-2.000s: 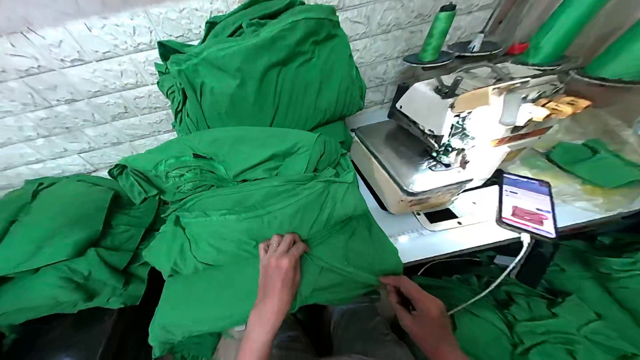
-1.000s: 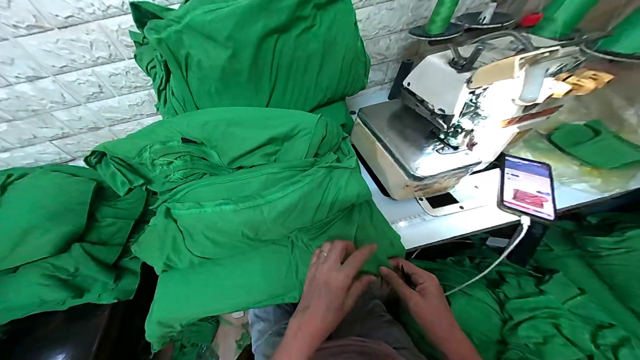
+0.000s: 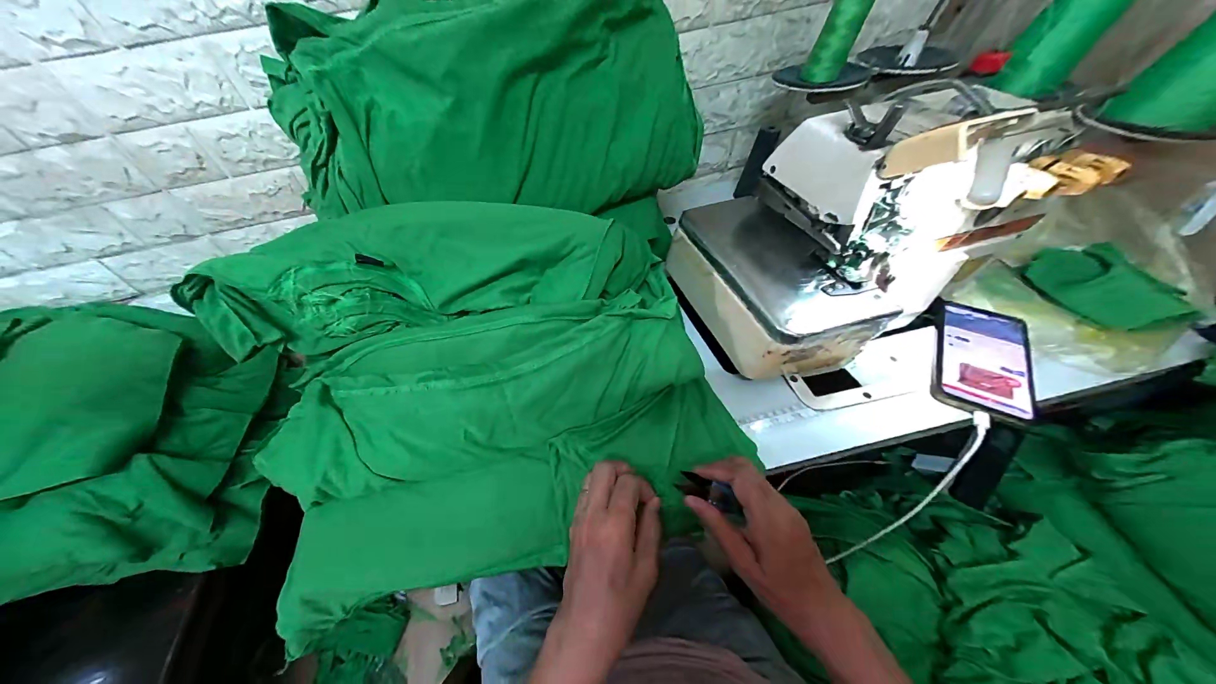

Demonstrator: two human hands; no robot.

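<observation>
A green knit garment [image 3: 456, 437] lies spread toward my lap over the table's front edge. My left hand [image 3: 613, 532] rests on its lower right part, fingers bent and pressing on the cloth. Just to the right, my right hand [image 3: 760, 522] holds a small dark tool [image 3: 711, 491], probably thread snips, with its dark points over the cloth. Much of the tool is hidden by the fingers. Above the hands, the garment's gathered opening bears a small black label [image 3: 370, 260].
Behind stands a pile of green garments [image 3: 503, 104]; more green cloth [image 3: 85, 408] lies left. An overlock sewing machine [image 3: 836, 218], a phone [image 3: 984, 361] with a white cable [image 3: 926, 499] and green thread cones [image 3: 841, 38] are at the right. Green cloth [image 3: 1045, 570] hangs below.
The dark tool now shows in my right hand. From two seconds ago to one second ago, my left hand moved right along the garment; now it lies a little left of my right hand.
</observation>
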